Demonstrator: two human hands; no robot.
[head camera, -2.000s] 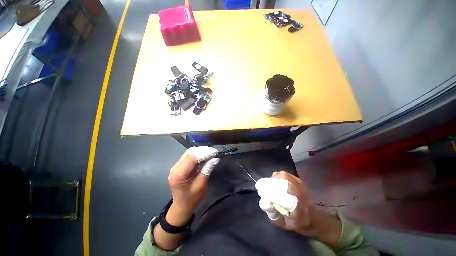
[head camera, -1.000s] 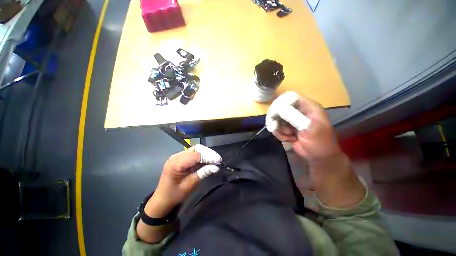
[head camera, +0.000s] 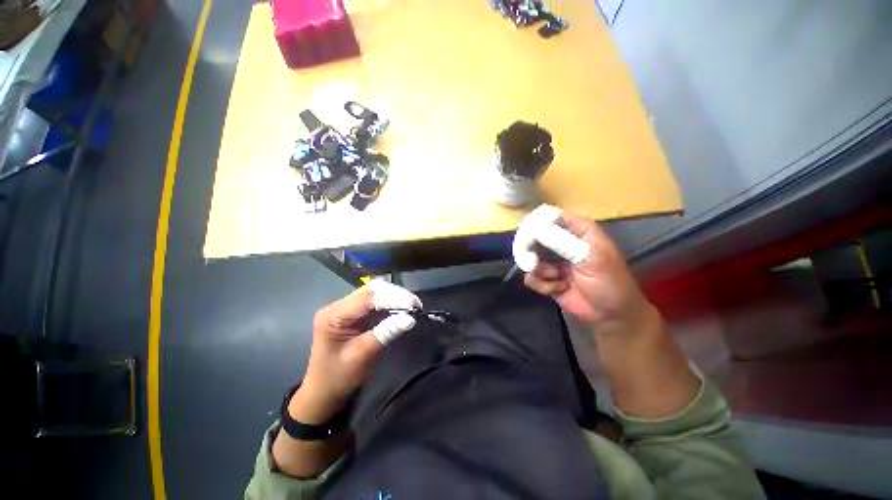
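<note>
My left hand (head camera: 357, 327), with white coverings on thumb and finger, pinches a small dark part (head camera: 432, 315) above my dark lap. My right hand (head camera: 577, 264), with white-covered fingers, is higher and to the right, just off the table's front edge. It pinches something thin and dark (head camera: 511, 273), of which only a short end shows below the fingers. A whitish cup (head camera: 515, 188) with a rough black top stands on the table near the right hand. A heap of black-and-silver parts (head camera: 338, 161) lies left of the cup.
The yellow-tan table (head camera: 440, 220) is in front of me. A pink-red bin (head camera: 315, 34) stands at its far left corner. A smaller group of parts (head camera: 529, 14) lies at the far right. A pale wall panel is on the right, red equipment at lower right.
The thin dark line that reached between my hands a second ago now shows only as a short end at my right hand. My right hand has shifted slightly down and left. The left still pinches the part.
</note>
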